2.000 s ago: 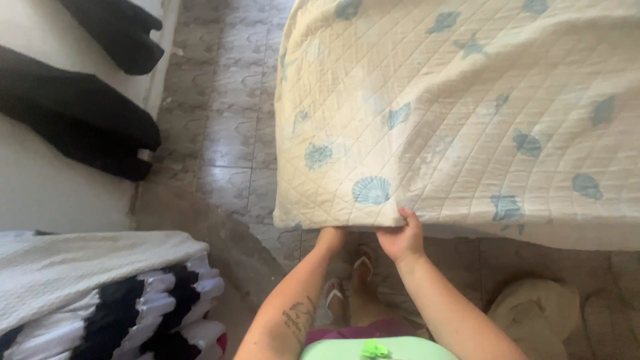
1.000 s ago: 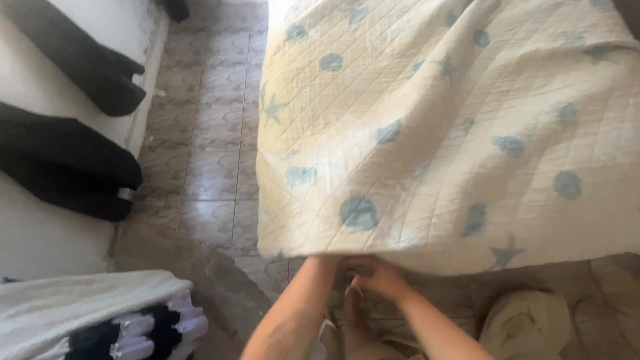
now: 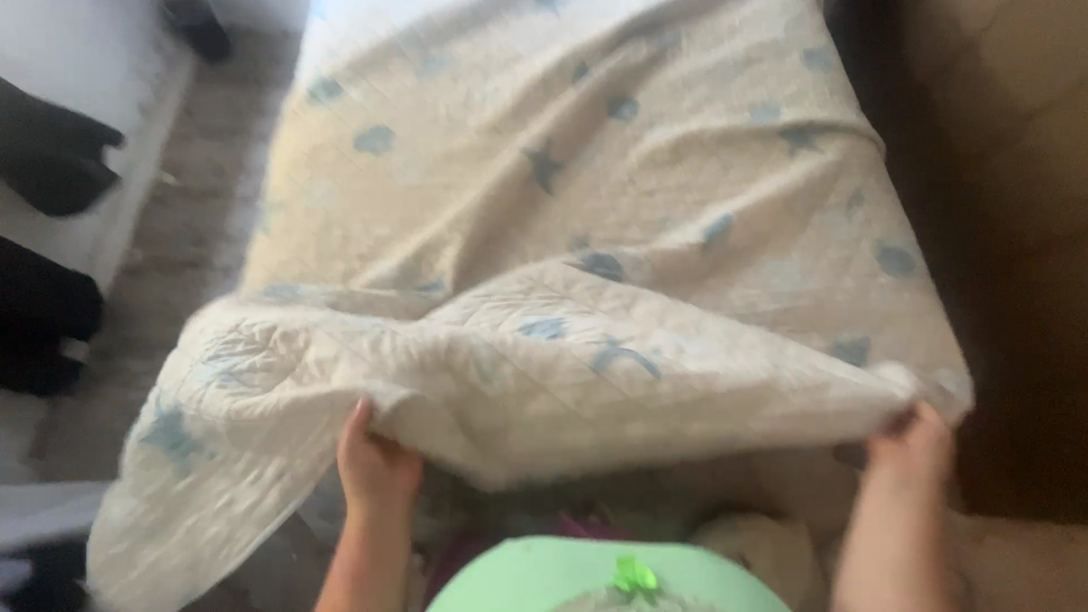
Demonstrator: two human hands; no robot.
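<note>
A cream quilted bedspread [image 3: 476, 204] with blue shells and starfish lies wrinkled over a bed. Its near edge is raised between my hands and hangs in a loose fold. My left hand [image 3: 378, 459] grips that edge left of the middle, thumb on top, and the quilt's corner droops beyond it at the lower left. At the bed's near right corner my right hand [image 3: 914, 433] holds the same edge, blurred, its fingers partly hidden by the cloth.
Tiled floor [image 3: 183, 204] runs along the bed's left side, beside a pale wall with dark cloths [image 3: 51, 153]. Pale fabric [image 3: 51, 510] lies at the lower left. A beige item [image 3: 765, 552] rests on the floor near my body.
My hands were close together at the quilt's near edge; now they are wide apart. The near edge has been lifted into a fold. The view has shifted right.
</note>
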